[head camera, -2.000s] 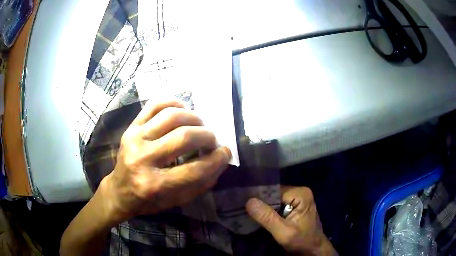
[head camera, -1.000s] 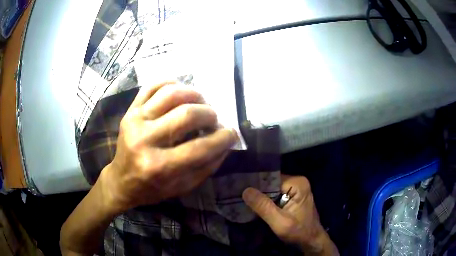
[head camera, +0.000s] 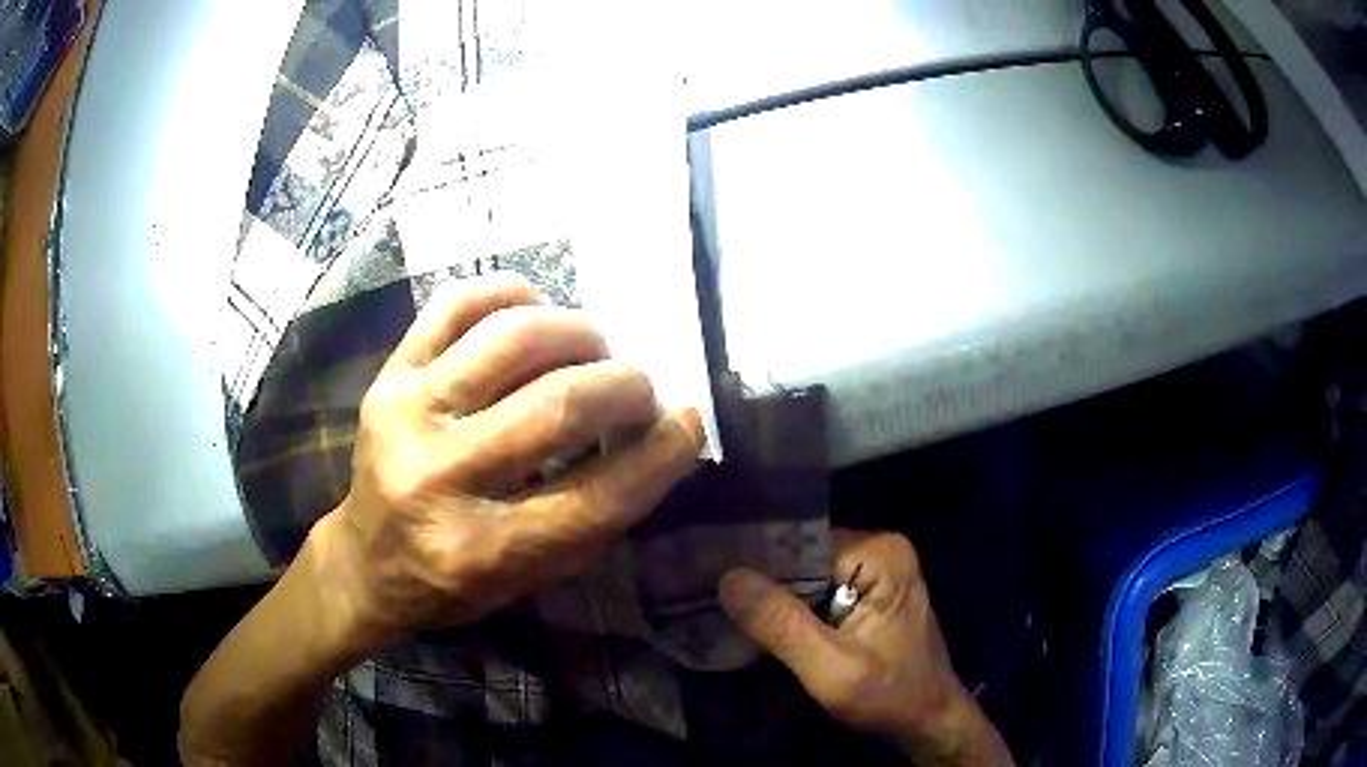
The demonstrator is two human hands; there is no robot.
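Note:
Plaid fabric [head camera: 323,405] in dark, cream and grey checks lies on the pale table and hangs over its front edge. A plain white strip [head camera: 637,225] lies on it, overexposed by glare. My left hand [head camera: 502,457] is on the fabric, thumb and forefinger pinching the strip's lower end. My right hand [head camera: 862,637] holds the hanging fabric's right edge below the table, thumb on top. A small pointed tool with a white end [head camera: 843,602] sits in the same hand. The right fingertips under the fabric are hidden.
Black shears [head camera: 1177,83] lie on the pale table [head camera: 930,255] at the upper right. A dark joint line crosses the table. An orange-brown board [head camera: 38,330] runs along the left. A blue-rimmed bin [head camera: 1139,599] with clear plastic [head camera: 1222,659] stands at the lower right.
The view shifts slightly, so table and shears first sit higher, then a little left. Both hands keep their grips; the left hand and strip end stay nearly in place on the fabric.

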